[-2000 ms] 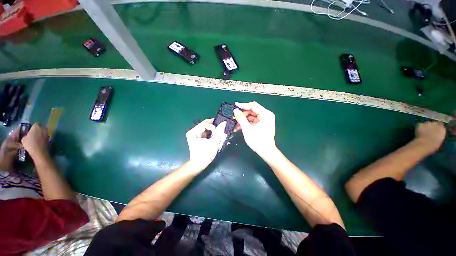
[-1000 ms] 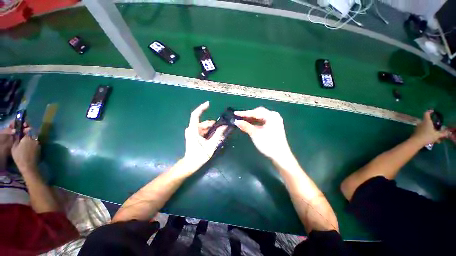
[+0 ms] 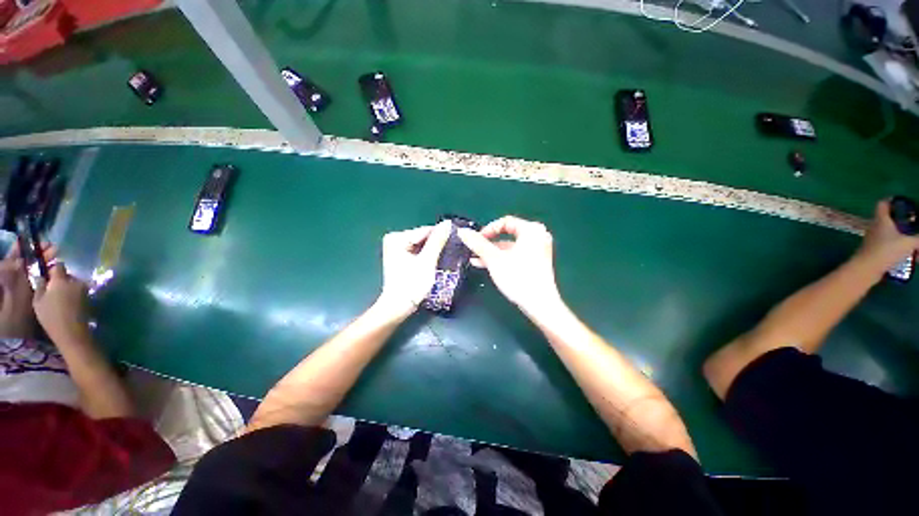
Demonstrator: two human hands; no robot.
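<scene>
A black bar phone [image 3: 444, 284] is held over the green bench at the middle, its speckled pale lower face showing and tilted slightly. My left hand [image 3: 411, 267] grips its left side, with the thumb near the upper end. My right hand [image 3: 519, 262] has its fingertips at the phone's upper right edge. The fingertips cover part of the upper end, so I cannot tell if a small part is between them. Another black phone [image 3: 213, 201] lies on the bench to the left.
Beyond a pale worn strip [image 3: 484, 168], several phones lie on the green belt [image 3: 504, 91]. A grey post [image 3: 247, 71] stands at upper left. A person in red works at left beside dark phones [image 3: 35, 189]; another person's arm [image 3: 816, 302] holds a phone at right.
The held phone has turned from edge-on to show its speckled face, and my left fingers have closed in on it. The phones on the belt have shifted left.
</scene>
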